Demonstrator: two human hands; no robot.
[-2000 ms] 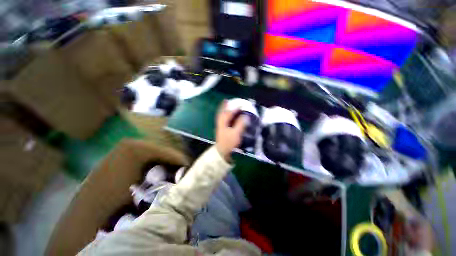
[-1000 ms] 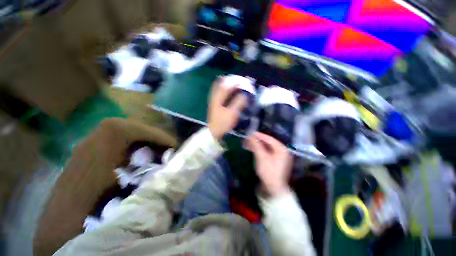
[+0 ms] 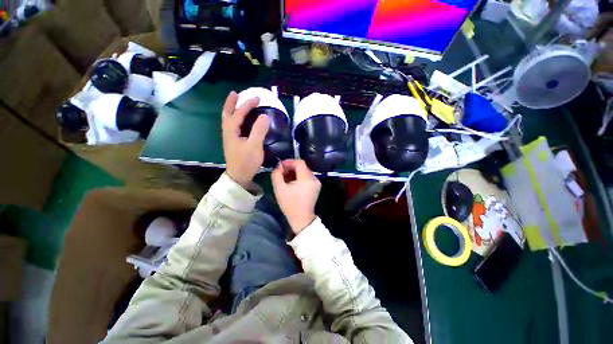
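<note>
Three white-shelled PTZ dome cameras with glossy black heads stand in a row at the bench's front edge. My left hand (image 3: 243, 140) grips the leftmost camera (image 3: 275, 127) around its head from the left. My right hand (image 3: 296, 190) is at the lower front of that camera, thumb and fingertips pinched together around something small and dark, too small to name. The middle camera (image 3: 321, 136) and the right camera (image 3: 399, 138) stand beside it, untouched.
More cameras (image 3: 111, 101) lie in a carton at left; another open carton (image 3: 87, 248) is below. Keyboard (image 3: 322, 84) and monitor (image 3: 383, 23) are behind. Yellow tape roll (image 3: 430, 248), mouse (image 3: 458, 200), black phone-like rectangle (image 3: 499, 263) and fan (image 3: 552, 76) are at right.
My right hand has come from the right bench to the front of the leftmost camera. My left hand has stayed on that camera. The view has shifted and sharpened.
</note>
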